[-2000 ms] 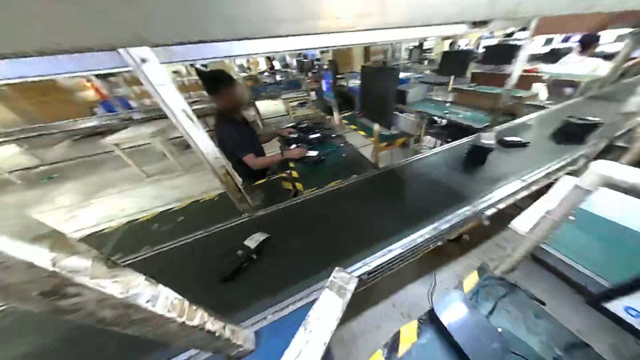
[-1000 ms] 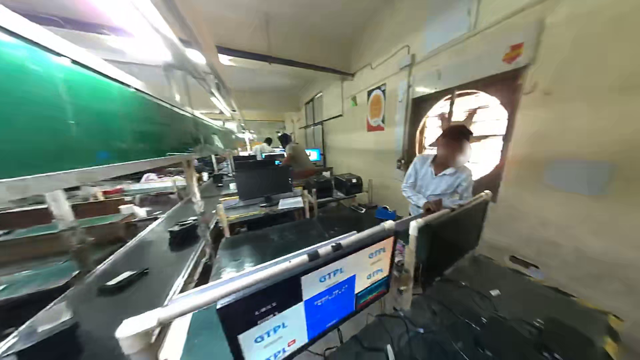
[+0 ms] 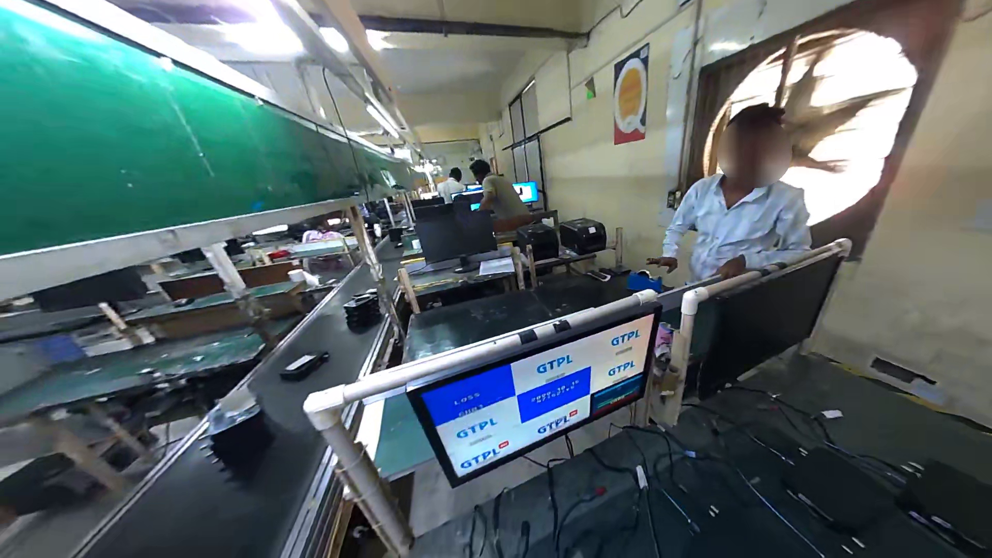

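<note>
Neither my left hand nor my right hand shows in the head view. A lit flat-screen monitor (image 3: pixel 542 395) hangs from a white pipe frame (image 3: pixel 480 350) in front of me. Below and to its right, many black cables (image 3: pixel 643 480) lie tangled on a dark workbench (image 3: pixel 465 535). Flat black boxes (image 3: pixel 841 484) rest among the cables at the lower right. A second monitor (image 3: pixel 767 333), dark-screened, is fixed to the frame on the right. On the conveyor belt (image 3: pixel 287 418) at the left are a small black device (image 3: pixel 304 366) and stacks of black items (image 3: pixel 363 311).
A person (image 3: pixel 740 209) in a light shirt stands behind the dark monitor, hands near the frame. Farther back are a black monitor (image 3: pixel 457 232), black printers (image 3: pixel 583 235) and more people (image 3: pixel 500 198). A long green panel (image 3: pixel 155 147) runs overhead on the left.
The view has swung far round from the conveyor, then moved a little more. The person in the light shirt has raised their head and now has one hand held out over the bench.
</note>
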